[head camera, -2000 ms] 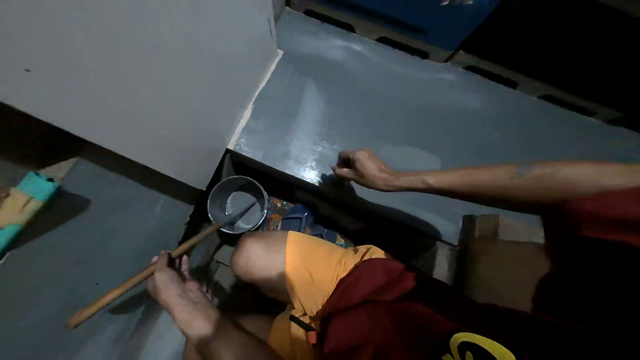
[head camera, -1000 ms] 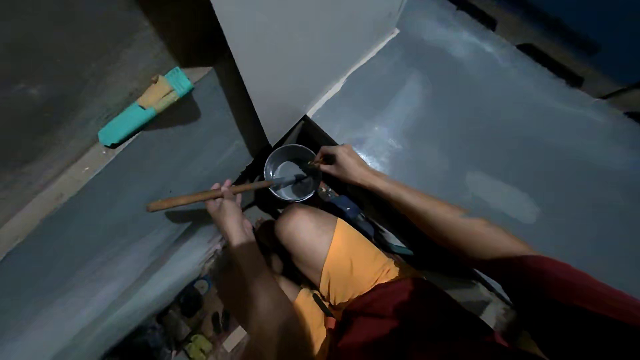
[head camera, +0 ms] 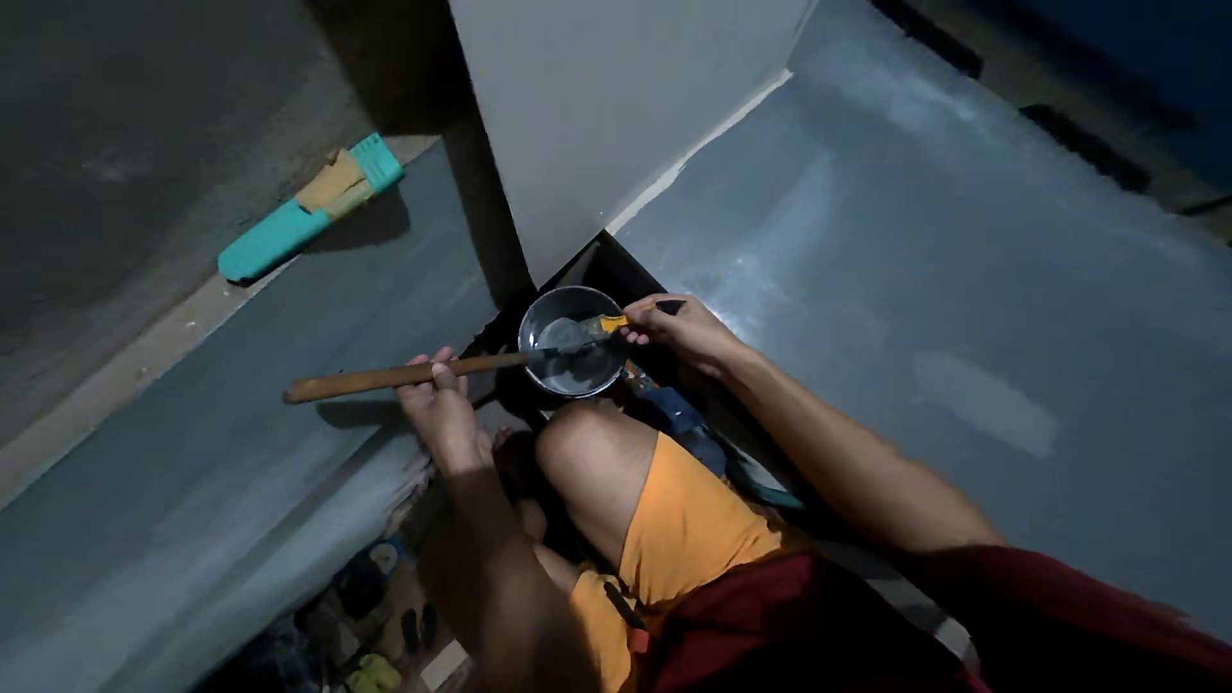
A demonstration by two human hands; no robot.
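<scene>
My left hand [head camera: 445,399] is closed around a long wooden stick [head camera: 361,382], whose dark far end reaches into a round metal pot [head camera: 527,332]. In my right hand [head camera: 681,332] is a small tool with a yellow and black handle [head camera: 613,324], probably a putty knife or scraper. Its blade lies inside the pot, close to the end of the stick. Greyish material shows in the pot, though I cannot tell exactly what it is. The pot stands in a dark gap above my knee.
A teal object wrapped with tan material [head camera: 274,239] lies on the ledge at left. A grey panel [head camera: 626,106] rises behind the pot. Grey-painted surfaces [head camera: 866,289] lie on both sides. Blue items [head camera: 674,414] sit beside the pot, and assorted things are on the floor below.
My right hand has moved from the grey surface to the pot, and the yellow-handled tool now shows in it. My left hand still holds the stick. The view has shifted left.
</scene>
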